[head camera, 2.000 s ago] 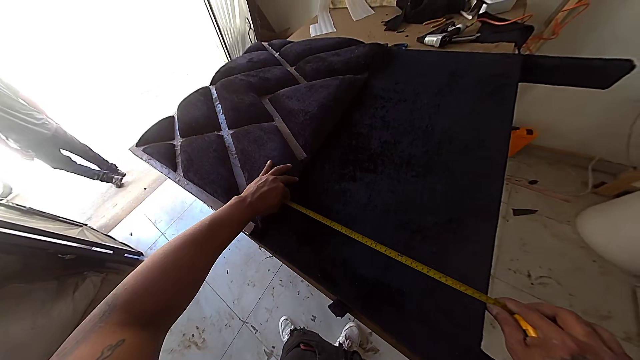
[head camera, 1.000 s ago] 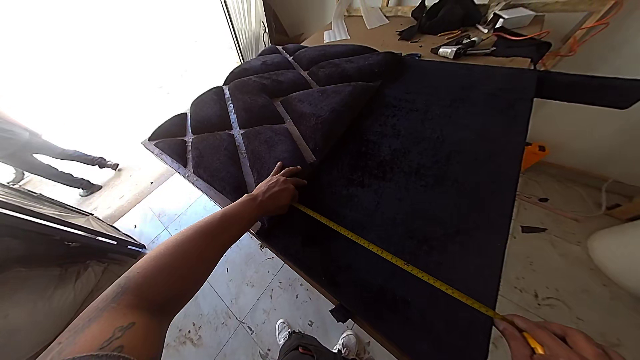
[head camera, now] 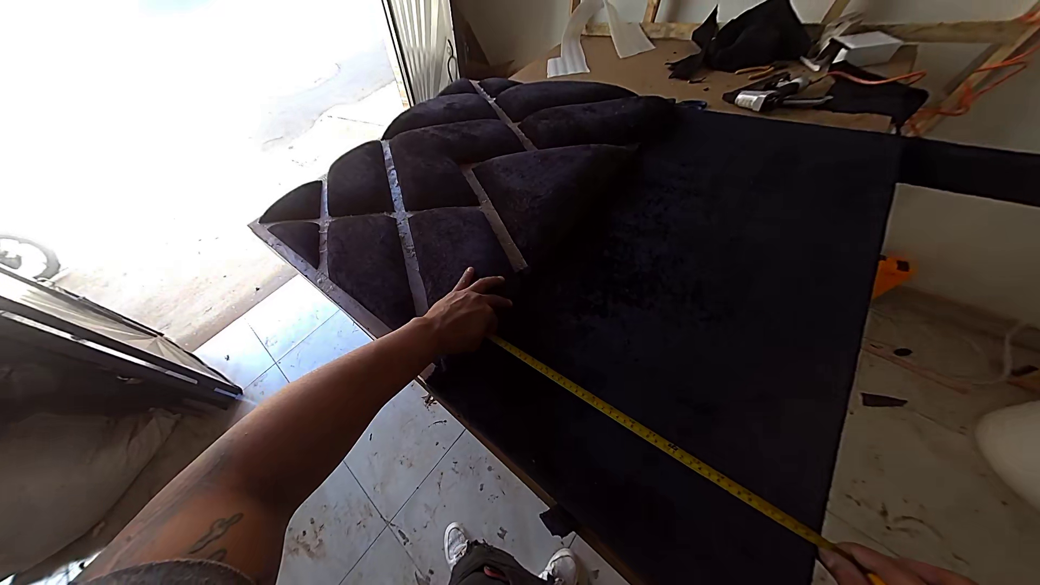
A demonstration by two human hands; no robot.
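A yellow tape measure [head camera: 650, 435] stretches diagonally across flat dark fabric [head camera: 731, 268] laid over the work table. My left hand [head camera: 467, 315] presses the tape's far end beside the padded dark panels [head camera: 451, 244], which sit on a board with grey strips between them. At the lower right, my right hand [head camera: 873, 566] holds the other end of the tape at the fabric's edge, partly cut off by the frame.
Pliers [head camera: 760, 71], a tool with a white part [head camera: 756, 99], a white box [head camera: 868, 49] and black fabric scraps [head camera: 760, 36] lie at the table's back. An orange tool [head camera: 892, 275] is beyond the right edge. A metal door [head camera: 106, 325] stands at left.
The person walking outside at the left has gone out of view. Both my hands stay at their places on the stretched tape.
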